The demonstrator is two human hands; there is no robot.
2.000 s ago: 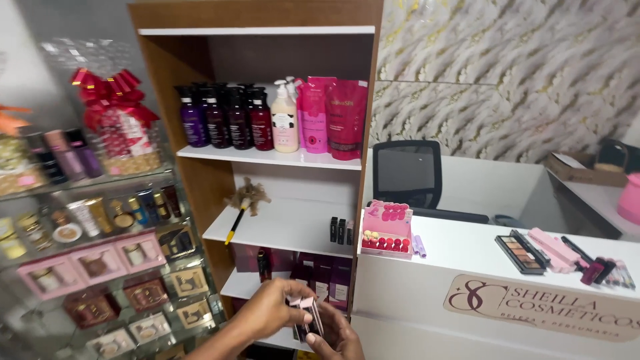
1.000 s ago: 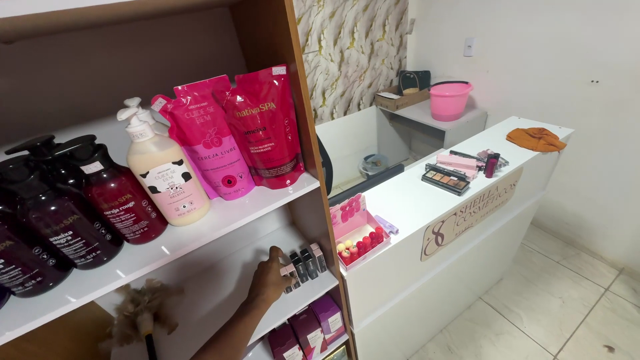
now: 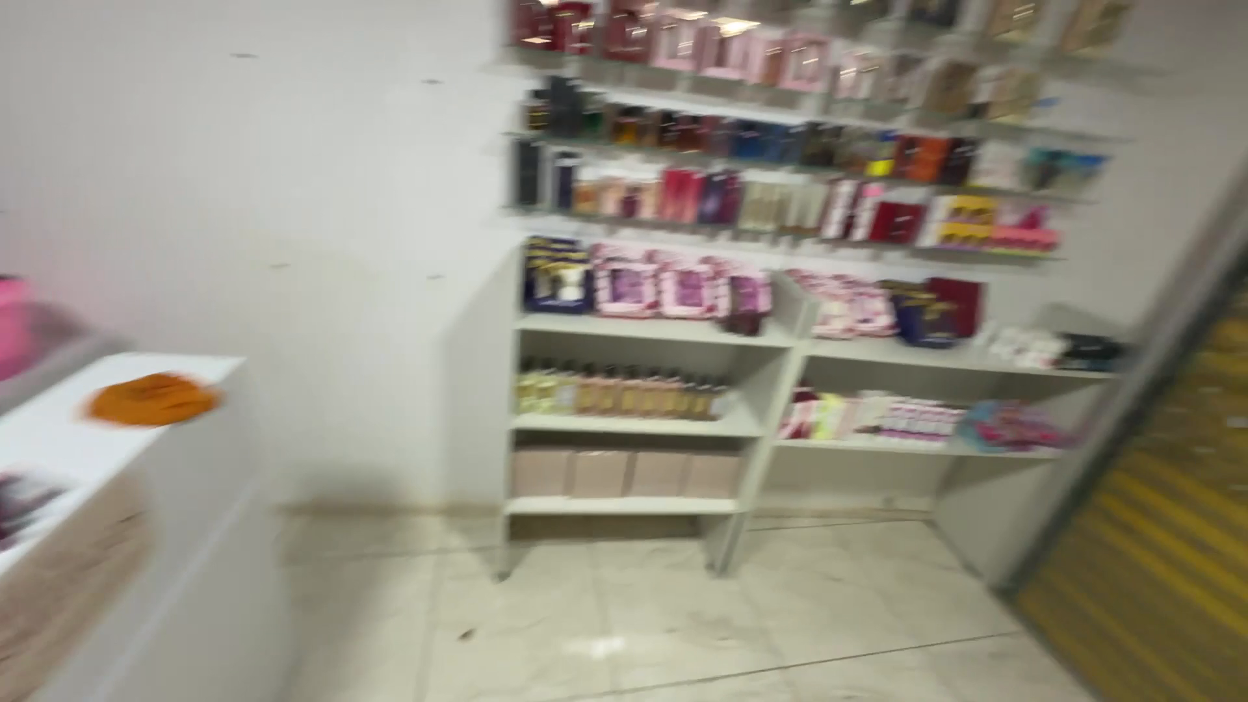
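Observation:
Neither of my hands shows in the head view now, so what they hold or touch is hidden. The picture is blurred. An orange cloth [image 3: 154, 400] lies crumpled on the far end of the white counter [image 3: 210, 375] at the left. Dark small items [image 3: 24, 507], too blurred to name, lie nearer on that counter at the left edge. Across the floor, a white shelf unit [image 3: 634, 424] carries packaged gift sets [image 3: 624, 283], a row of bottles [image 3: 624, 393] and beige boxes [image 3: 600, 474].
Wall shelves [image 3: 663, 146] above hold several rows of boxed products. A lower shelf unit [image 3: 936, 448] adjoins on the right, beside a yellow-and-grey shutter [image 3: 1160, 487]. Pale floor tiles [image 3: 526, 624] run between counter and shelves. A pink tub [image 3: 12, 327] is at the left edge.
The view has swung far to the right. A hand was at small dark items on the brown-sided shelf one second ago; that hand and shelf are out of view now.

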